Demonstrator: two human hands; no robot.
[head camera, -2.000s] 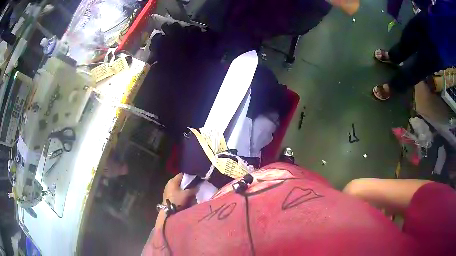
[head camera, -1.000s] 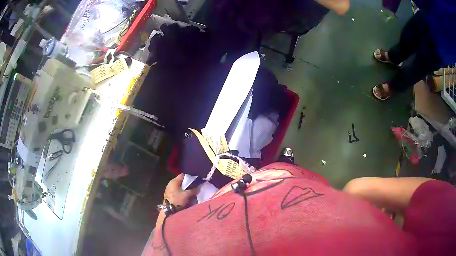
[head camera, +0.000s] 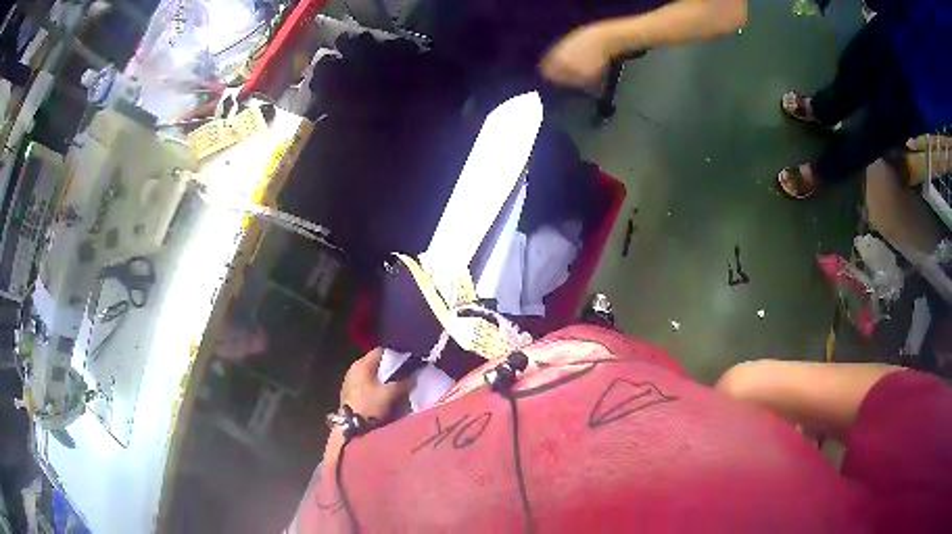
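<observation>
My left hand, with a bracelet or watch at the wrist, grips the lower end of the bundle of cut pieces against my red top. The bundle is long and white with a pointed far end and dark purple cloth along its near part. A cream-yellow printed bundle ticket and a pale bundle tie lie around it. My right hand is out of the picture; only the bent right arm shows. Below the bundle, a red bin holds white and dark pieces.
A white table at left bears a sewing machine, scissors and a red tray. Another person's arm reaches over dark garment pieces. Someone's sandalled feet stand at right, near a wire rack.
The other person's hand and forearm have come in from the top right over the dark cloth. My left hand keeps its grip on the bundle, which has barely moved.
</observation>
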